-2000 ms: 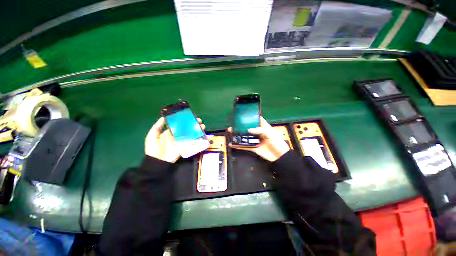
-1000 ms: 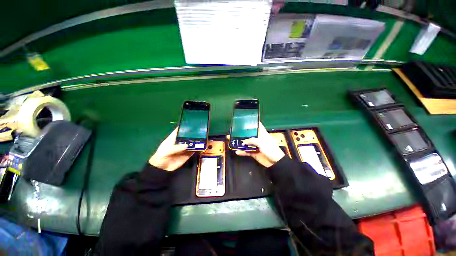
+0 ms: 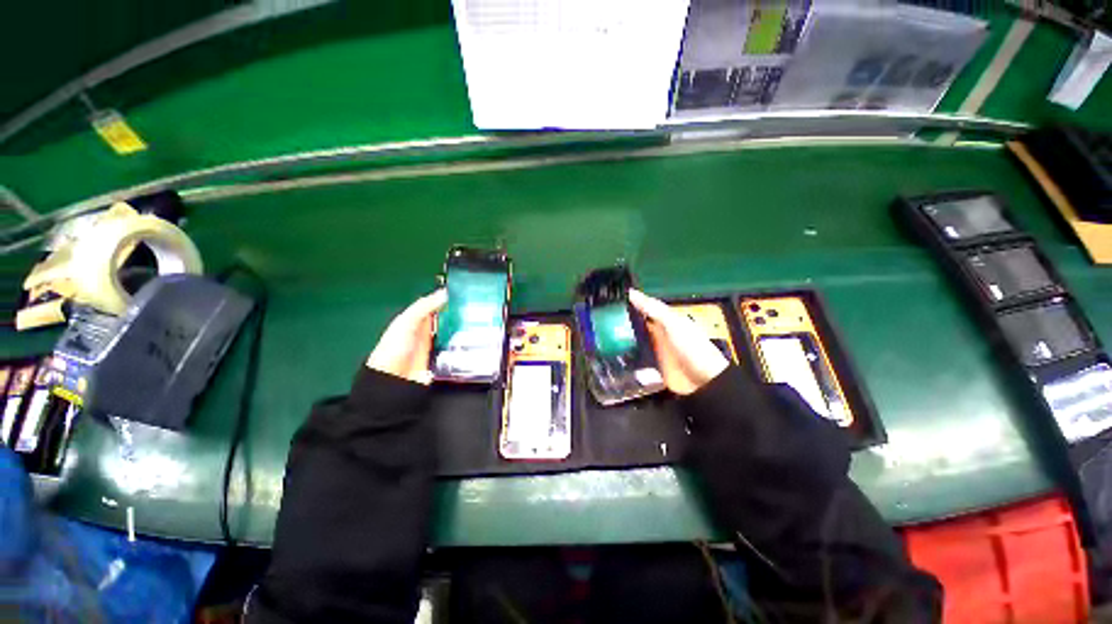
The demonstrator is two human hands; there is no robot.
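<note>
My left hand (image 3: 407,338) holds a smartphone (image 3: 473,315) upright by its left edge, with a blue-green picture on its screen. My right hand (image 3: 680,347) holds another smartphone (image 3: 617,336) by its right side, tilted and slightly blurred, its screen partly dark and partly blue-green. Both phones are held above the black phone tray (image 3: 622,441). In the tray, phones lie face down with orange backs and pale panels: one between my hands (image 3: 537,396), one at the right end (image 3: 798,362) and one partly hidden behind my right hand.
A second tray (image 3: 1015,289) with phones lies at right, near a stacked black pile (image 3: 1076,178). A red bin (image 3: 1002,567) is below the bench edge. A tape roll (image 3: 123,258), a dark grey box (image 3: 176,346) and a cable are at left. Blue clothing shows at lower left.
Over the two seconds, the left phone has turned from tilted to upright. Since one second ago, the right phone has tilted and its screen picture has changed. The whole view has shifted slightly.
</note>
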